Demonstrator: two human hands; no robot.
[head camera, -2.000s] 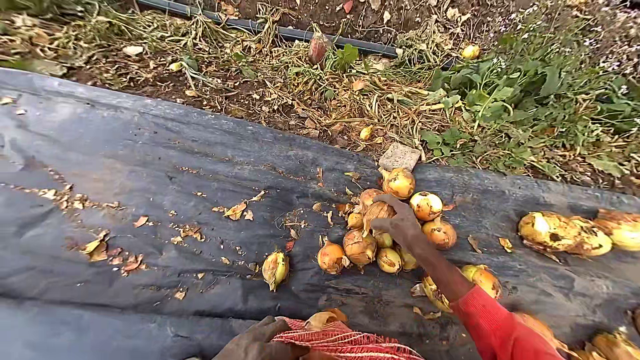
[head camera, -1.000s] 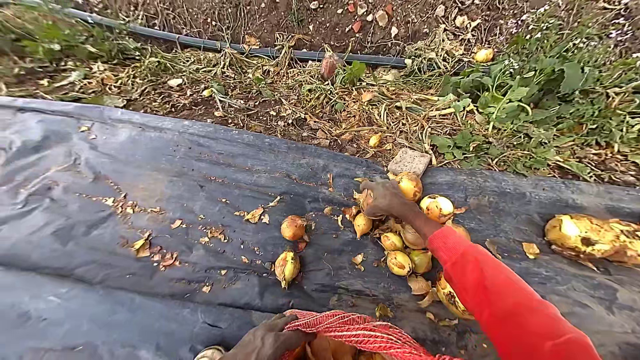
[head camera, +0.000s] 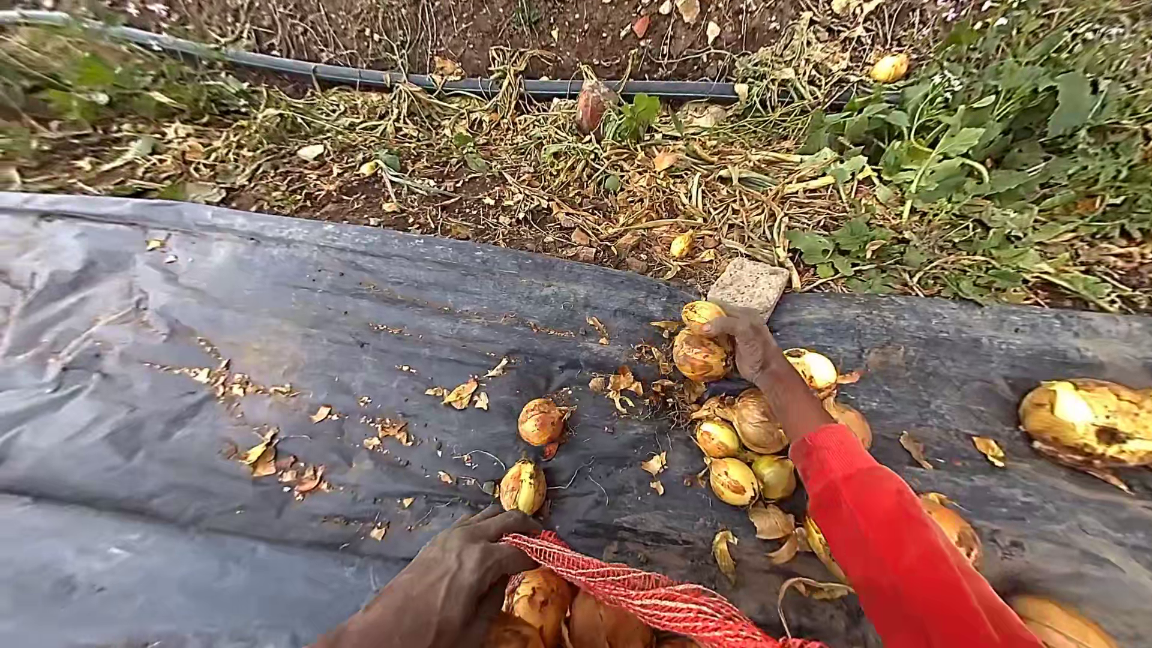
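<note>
My right hand (head camera: 751, 346), in a red sleeve, has its fingers around onions at the top of the pile; a small yellow onion (head camera: 702, 315) and a brown onion (head camera: 700, 355) show at its fingertips. Just below lie several more onions (head camera: 758, 421) touching each other. My left hand (head camera: 459, 576) grips the edge of a red mesh bag (head camera: 630, 585) at the bottom, with several onions (head camera: 538, 605) inside its mouth. Beside the left fingers lies a yellow onion (head camera: 523, 487), and a brown onion (head camera: 542, 422) is above it.
Black plastic sheeting (head camera: 270, 297) with scattered dry skins lies under the onions. A stone block (head camera: 749, 286) sits at its far edge. Larger onions (head camera: 1089, 423) are at the right. Beyond are dry stalks, green weeds (head camera: 981, 171) and a dark irrigation pipe (head camera: 351, 76).
A brown onion now lies left of the pile, above the yellow one; it was not there two seconds ago. My right hand remains at the pile. My left hand stays on the bag.
</note>
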